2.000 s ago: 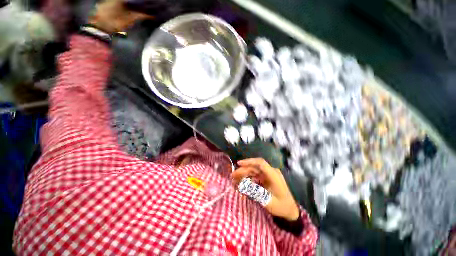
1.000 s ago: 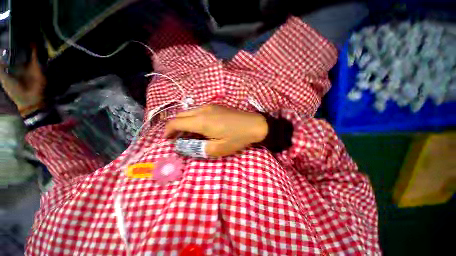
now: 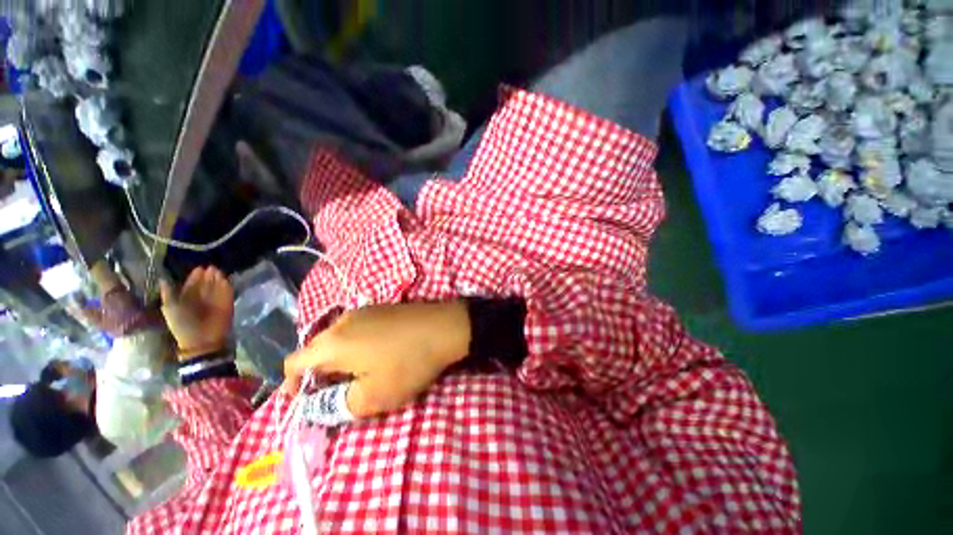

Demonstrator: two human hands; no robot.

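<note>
My right hand (image 3: 381, 357) lies against my checked smock, with curled fingers and a black-and-white patterned wrap (image 3: 326, 404) on one finger. A white cable (image 3: 301, 465) passes at its fingertips; whether they grip it is hidden. My left hand (image 3: 199, 311) is raised at the left, palm showing, with nothing visible in it. A dark band circles its wrist. The cable loops up towards the bench edge (image 3: 196, 115). Several white bumpy parts (image 3: 99, 120) lie on the dark bench at upper left, away from both hands.
A blue tray (image 3: 747, 282) at the right holds a heap of white bumpy parts (image 3: 836, 125). A clear plastic liner (image 3: 266, 308) shows beside my left hand. Another person with dark hair (image 3: 50, 413) is at the lower left. Green floor (image 3: 846, 387) shows below the tray.
The view has swung from the bench and steel bowl to my lap and the blue tray. My left hand has come away from beside the bowl and now shows its palm.
</note>
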